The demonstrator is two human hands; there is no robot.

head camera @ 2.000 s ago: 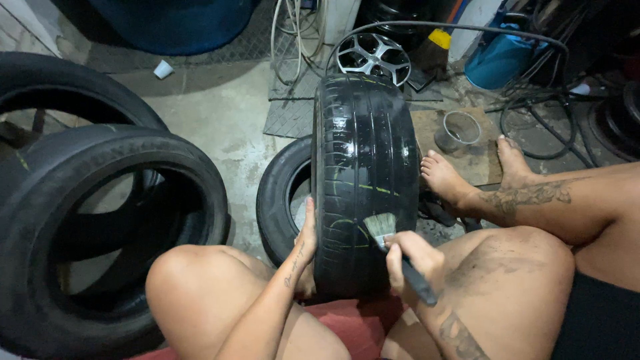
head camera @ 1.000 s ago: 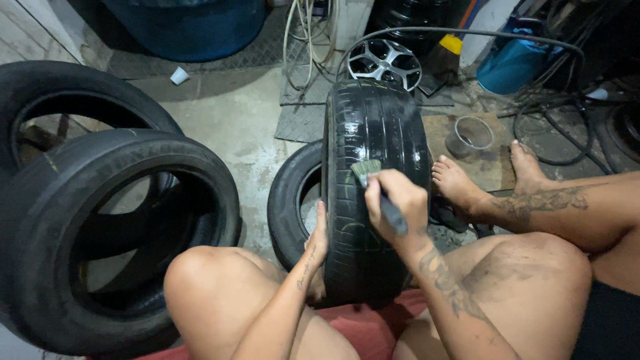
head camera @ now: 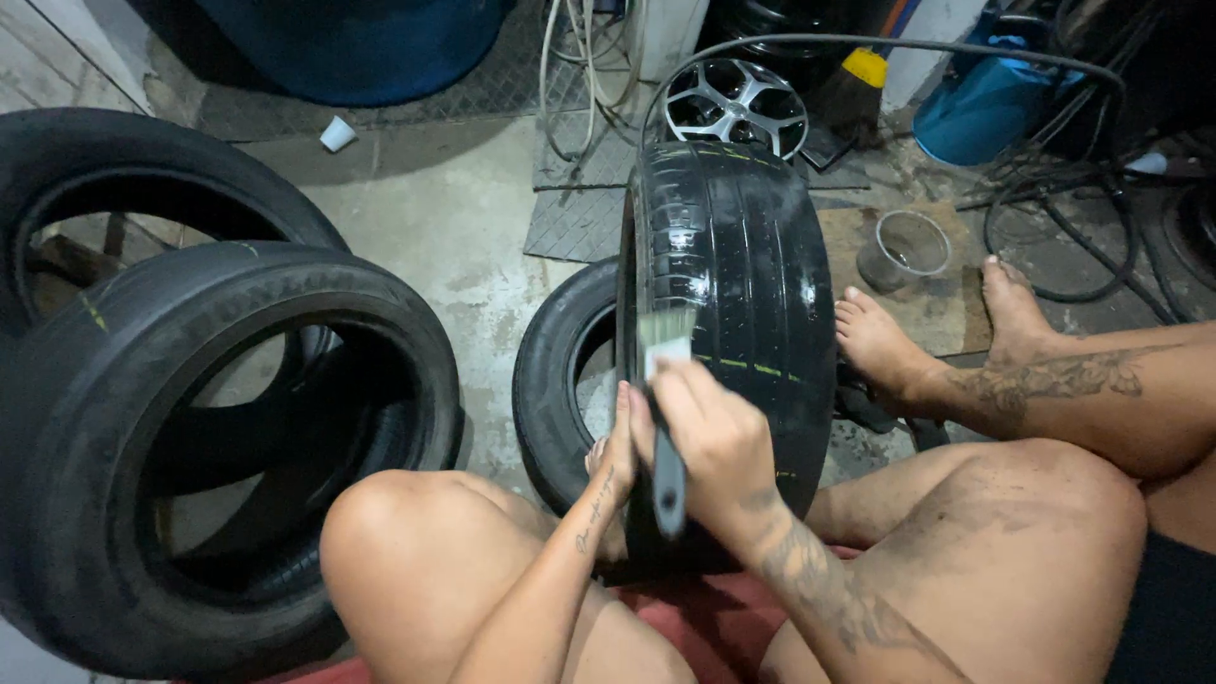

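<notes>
An upright black rubber tire [head camera: 750,285] stands between my knees, its tread wet and shiny toward the top and marked with broken yellow lines. My right hand [head camera: 708,437] grips the dark handle of a paintbrush [head camera: 669,342], whose pale bristles touch the left part of the tread. Against the tire's left side rests my left hand [head camera: 616,456], partly hidden behind the right hand; whether its fingers grip the edge is not visible. A clear plastic cup [head camera: 903,250] with some liquid sits on a board to the right of the tire.
Large tires [head camera: 228,285] lie at left, and a smaller tire [head camera: 537,380] lies behind the upright one. Beyond are an alloy wheel [head camera: 736,109], a blue tub [head camera: 380,47], a blue bucket [head camera: 974,114] and black hoses [head camera: 1073,271]. Another person's crossed leg and feet [head camera: 879,342] are at right.
My right hand has moved the brush from the middle of the tread to its left edge, close to my left hand. My left hand stays at the tire's left side.
</notes>
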